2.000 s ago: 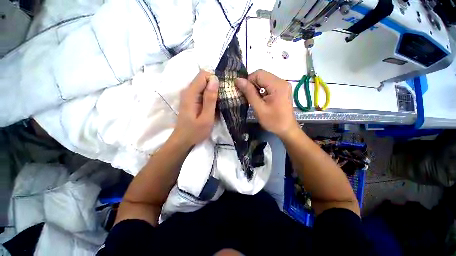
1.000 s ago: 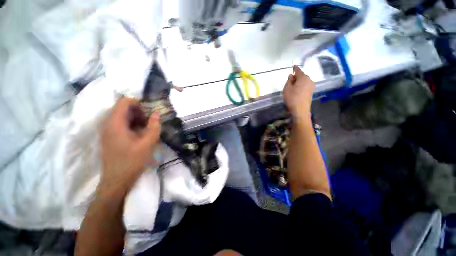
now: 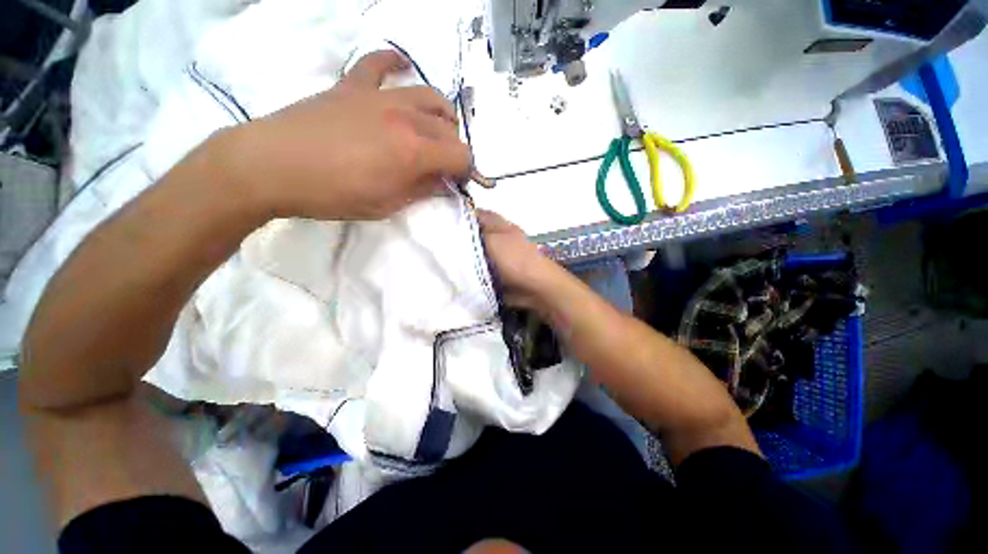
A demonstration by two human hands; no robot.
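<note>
The bulky white garment point(image 3: 358, 281) with dark seam lines lies over the table's left part and my lap. My left hand point(image 3: 379, 141) is on top of it, fingers bent, gripping the cloth near its dark-edged seam. My right hand point(image 3: 509, 254) is at the garment's right edge just below, its fingertips partly hidden by the cloth edge. Dark plaid fabric point(image 3: 531, 344) shows below my right hand; the rest of it is hidden. The sewing machine's needle area point(image 3: 553, 54) stands to the upper right, apart from both hands.
Scissors with green and yellow handles point(image 3: 639, 162) lie on the white table point(image 3: 748, 162). A thin brown-orange tool point(image 3: 844, 160) lies near the table's right edge. A blue basket point(image 3: 834, 400) holding plaid pieces point(image 3: 737, 314) stands below. A measuring strip point(image 3: 693, 225) runs along the front edge.
My right hand has come back from the table's right side to the garment. My left hand has moved up and across the cloth. The brown-orange tool now lies on the table. The view has shifted.
</note>
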